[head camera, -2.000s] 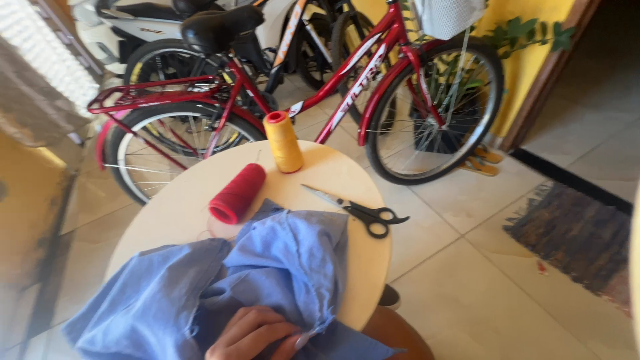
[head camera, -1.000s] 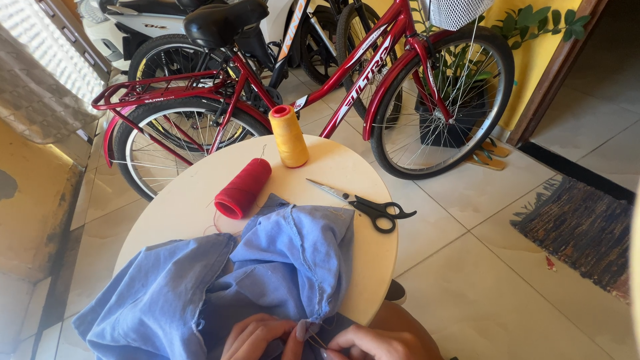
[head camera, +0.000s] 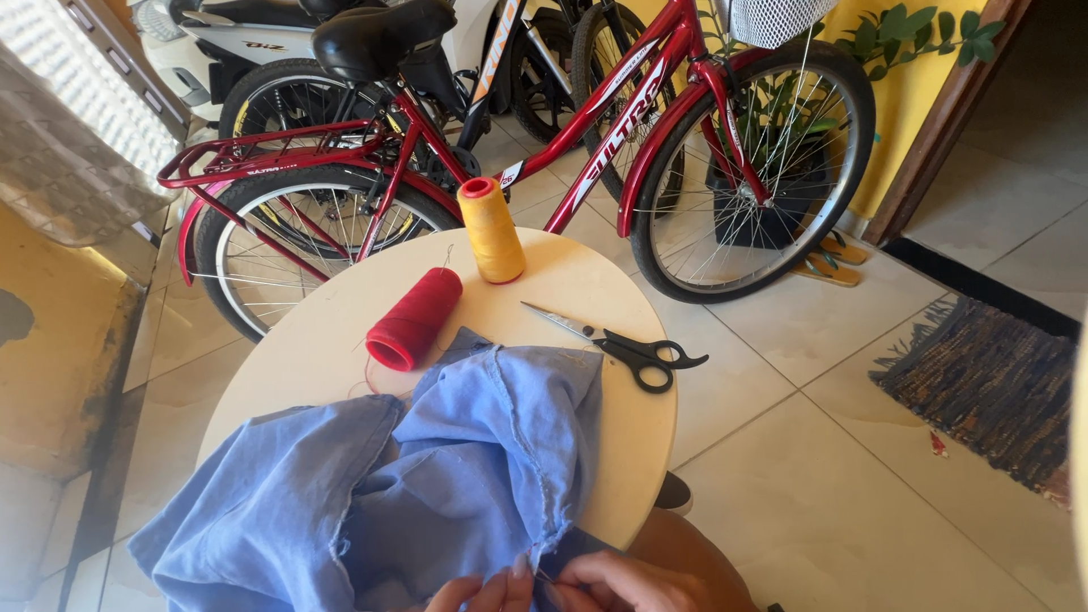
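Blue cloth (head camera: 459, 476) with frayed seams is draped over the near part of a round cream table (head camera: 314, 323). At the bottom edge, my left hand (head camera: 484, 592) pinches the cloth at a seam. Close beside it on the right, my right hand (head camera: 625, 585) holds a thin needle-like piece between its fingertips, at the same seam. A red thread cone (head camera: 416, 319) lies on its side beyond the cloth, with loose thread around it. The yellow thread cone (head camera: 493, 234) stands upright near the far edge. Black-handled scissors (head camera: 608, 342) lie at the right, slightly open, handles reaching the table's edge.
A red bicycle (head camera: 586, 170) stands just beyond the table, with another bicycle and a white motorcycle (head camera: 246, 42) behind it. A potted plant (head camera: 765, 195) is by the yellow wall. Flip-flops (head camera: 829, 268) and a dark woven rug (head camera: 986, 391) lie on the tiled floor.
Two seconds ago only my left hand showed, on the cloth; my right hand has since come in beside it at the seam. The cones and scissors stay in place.
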